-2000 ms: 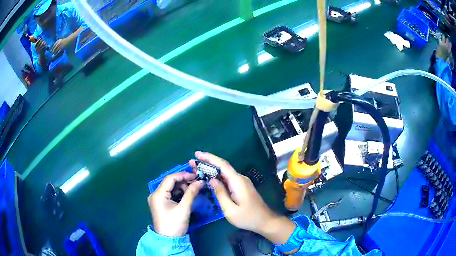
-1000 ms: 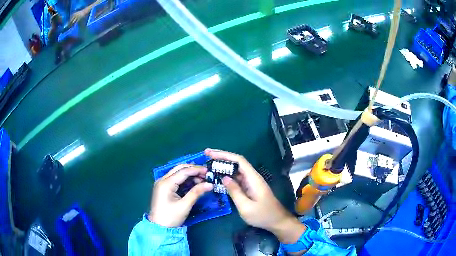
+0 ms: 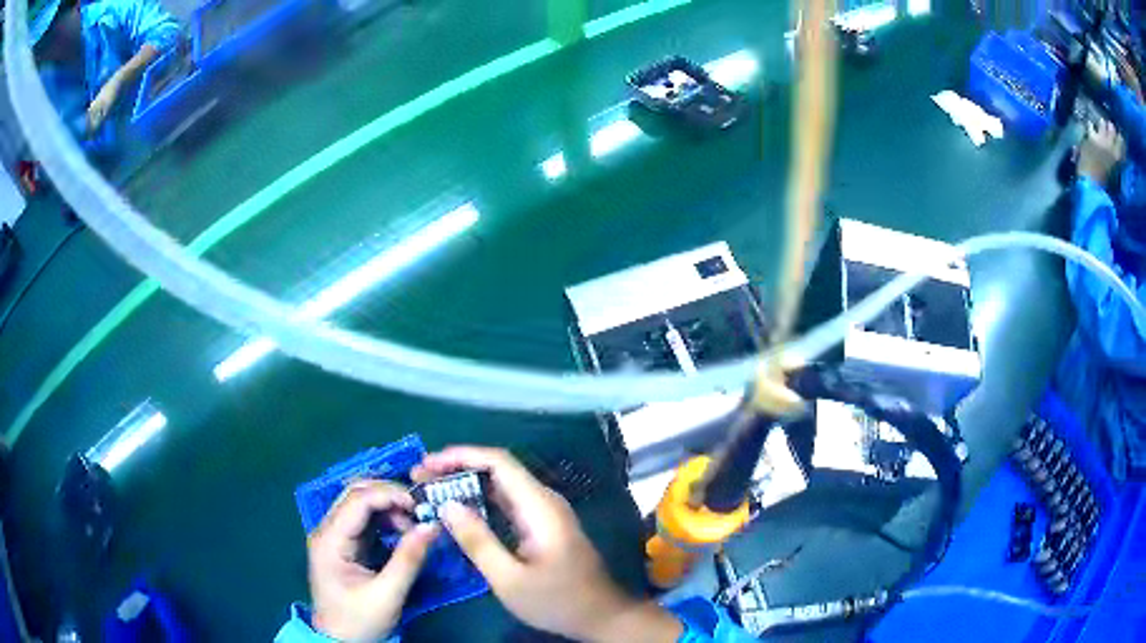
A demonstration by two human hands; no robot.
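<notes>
A small black-and-silver module (image 3: 452, 491) is held between the fingertips of both hands, above the blue parts bin. My left hand (image 3: 365, 559) grips its left side. My right hand (image 3: 534, 546) grips its right side and top, with the thumb on its front. The fingers partly cover the module. The blue parts bin (image 3: 358, 467) lies under the hands and is mostly hidden by them.
An orange electric screwdriver (image 3: 695, 509) hangs right of my hands, before two screw feeders (image 3: 654, 291) (image 3: 907, 356). A translucent hose (image 3: 415, 373) crosses the view. A blue tray (image 3: 980, 603) with module rows is at right. A black housing (image 3: 685, 91) lies farther back. People's sleeves show at upper left and right.
The view has shifted, so bench things sit further left than a second ago. Both hands still hold the module over the bin; its silver face is turned slightly differently. The hose now hangs lower across the view.
</notes>
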